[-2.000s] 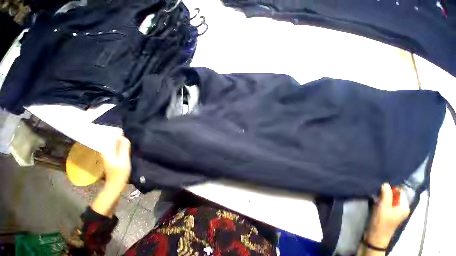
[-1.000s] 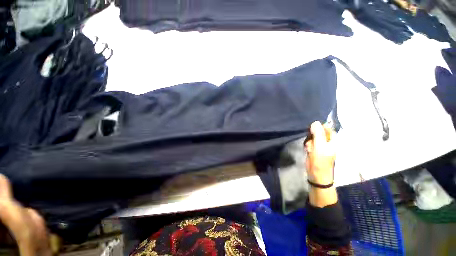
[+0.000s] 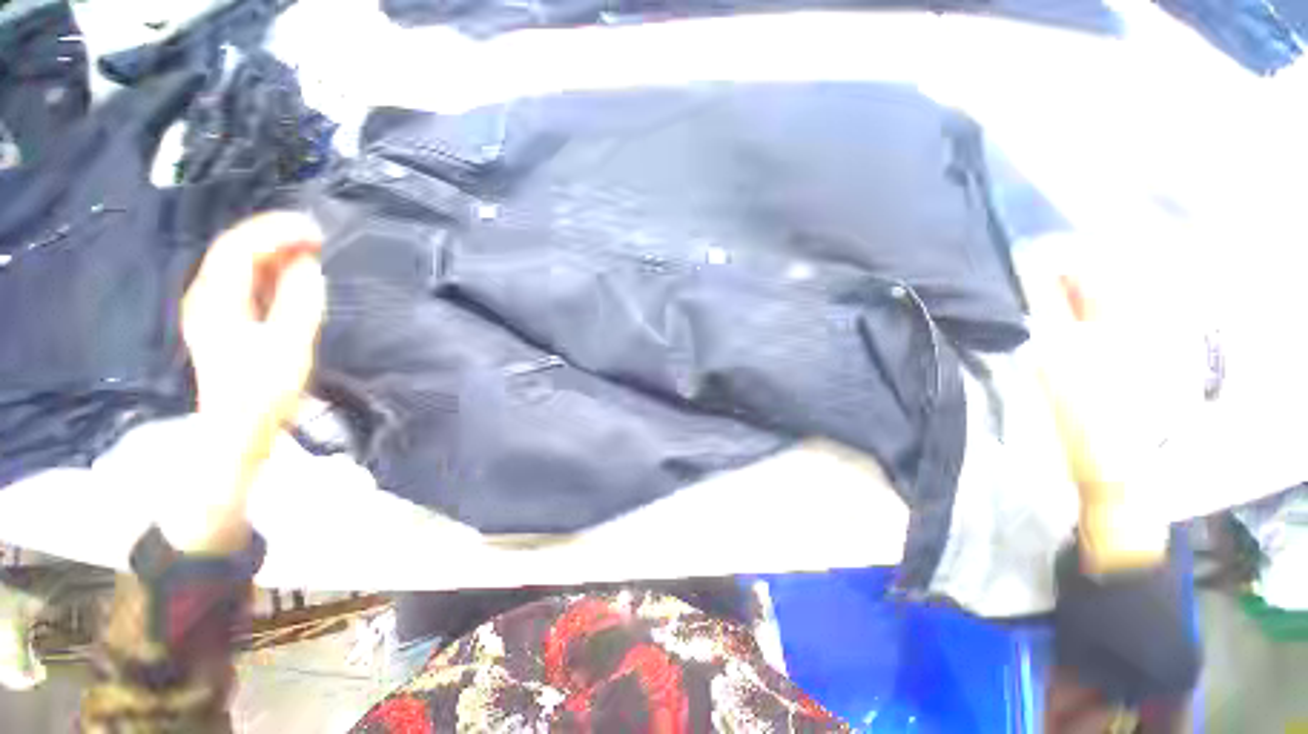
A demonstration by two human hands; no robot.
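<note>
A dark denim dress [image 3: 574,316] lies across the white-topped table in front of me, blurred and bright. Its button row now shows, with a few pale buttons along the middle. Its lighter wrong side [image 3: 997,495] shows at the lower right, hanging over the near edge. My left hand [image 3: 258,308] is at the dress's left end, fingers curled; whether it grips cloth is unclear. My right hand [image 3: 1069,323] is just right of the dress's right end, blurred and washed out; whether it holds anything cannot be told.
More dark garments [image 3: 86,273] lie at the left. Another dark garment [image 3: 717,12] lies along the far side of the white table [image 3: 603,50]. A blue crate [image 3: 889,660] stands below the near edge. A green item [image 3: 1284,609] is at the lower right.
The dress has been turned or opened, so its button row faces up. My left hand has moved up and inward to its left end. My right hand has moved right and up, off the near corner.
</note>
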